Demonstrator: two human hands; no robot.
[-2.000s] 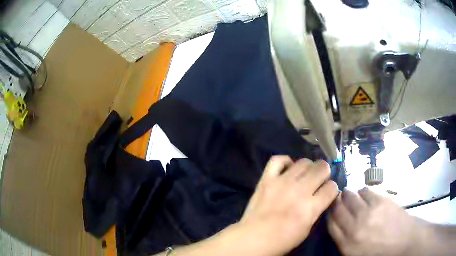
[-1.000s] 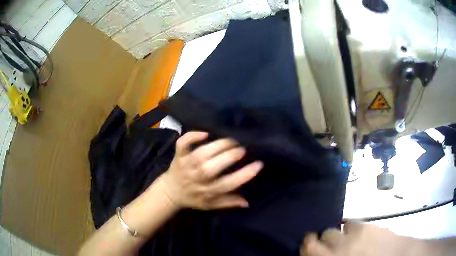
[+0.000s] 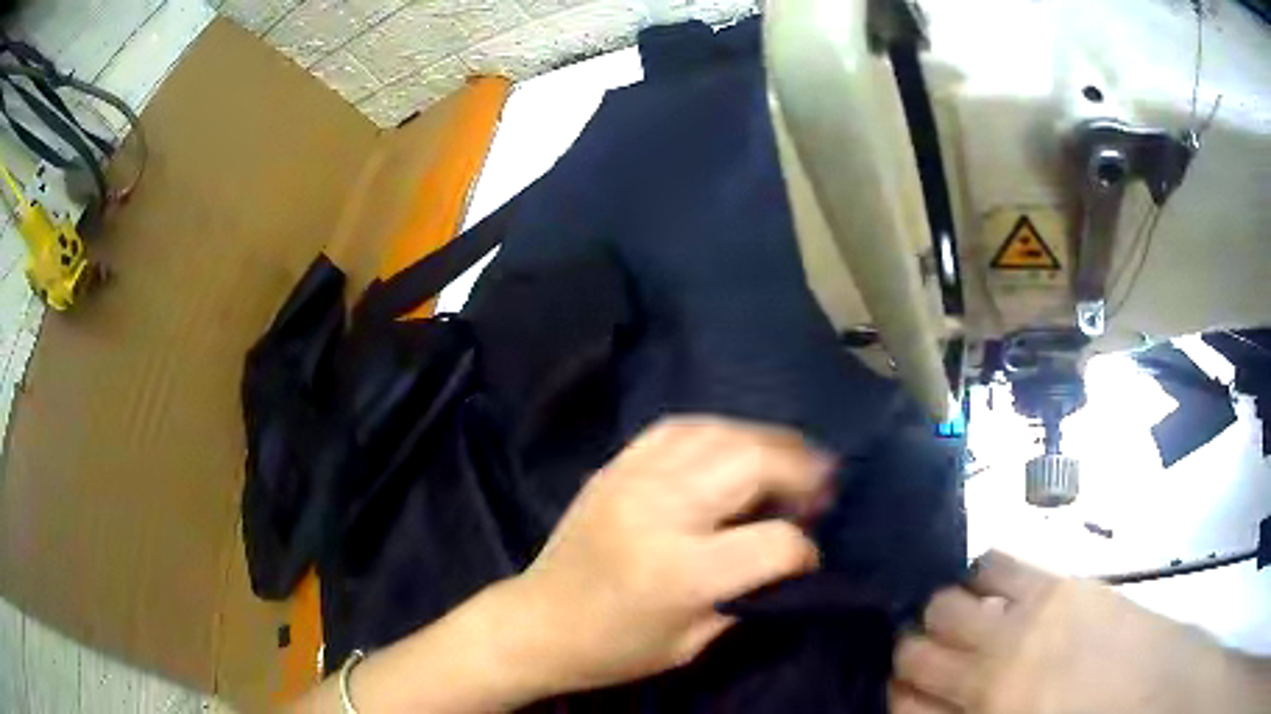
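Observation:
A large dark navy garment piece (image 3: 697, 237) lies on the white table and reaches under the head of the sewing machine (image 3: 1031, 84). Blacker, shinier fabric (image 3: 418, 460) lies wrinkled at its left and hangs over the table edge. My left hand (image 3: 683, 544) is slightly blurred, fingers bent, gripping a fold of the dark cloth. My right hand (image 3: 1018, 642) grips the cloth edge below the needle area, thumb and fingers closed on it. The needle area (image 3: 951, 427), with a bright blue bit, shows at the cloth's right edge; the needle itself is hidden.
A large cardboard sheet (image 3: 167, 377) stands along the orange table edge (image 3: 467, 168) at left. A yellow object (image 3: 53, 258) with dark cables is at far left. A ribbed metal knob (image 3: 1052, 479) and black fabric scraps (image 3: 1171, 405) are right of the needle. A white brick-patterned wall is behind.
My left hand moved from the needle to the left, then back right, and now grips a fold. My right hand moved down, then back up slightly. The navy cloth has shifted and been refolded.

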